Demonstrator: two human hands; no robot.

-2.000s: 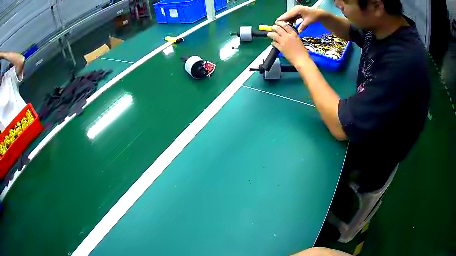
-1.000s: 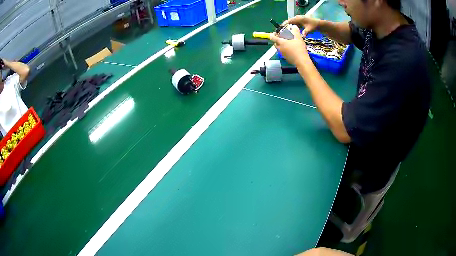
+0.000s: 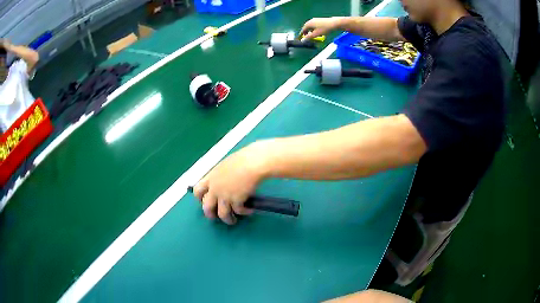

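Observation:
Neither of my hands is in view. Only a strip of bare skin shows at the bottom edge, right of centre; I cannot tell which arm it is. Nearest in front, a neighbour's hand (image 3: 231, 183) covers most of a microphone part on the green tabletop (image 3: 266, 254). Its black handle (image 3: 275, 205) points right and a small dark tip sticks out at the left. Another microphone body (image 3: 331, 71), white with a black handle, lies further back on the tabletop.
A part-built body (image 3: 202, 90) with a red piece and another body (image 3: 280, 43) lie on the belt (image 3: 71, 219). The neighbour's other hand (image 3: 320, 28) is by a yellow piece. A blue bin (image 3: 376, 58) holds small parts. A red bin (image 3: 26, 139) stands far left.
The neighbour's near arm has swung towards me, bringing a microphone part onto the tabletop. Their other hand has moved over the belt. The red-pieced body has shifted left along the belt.

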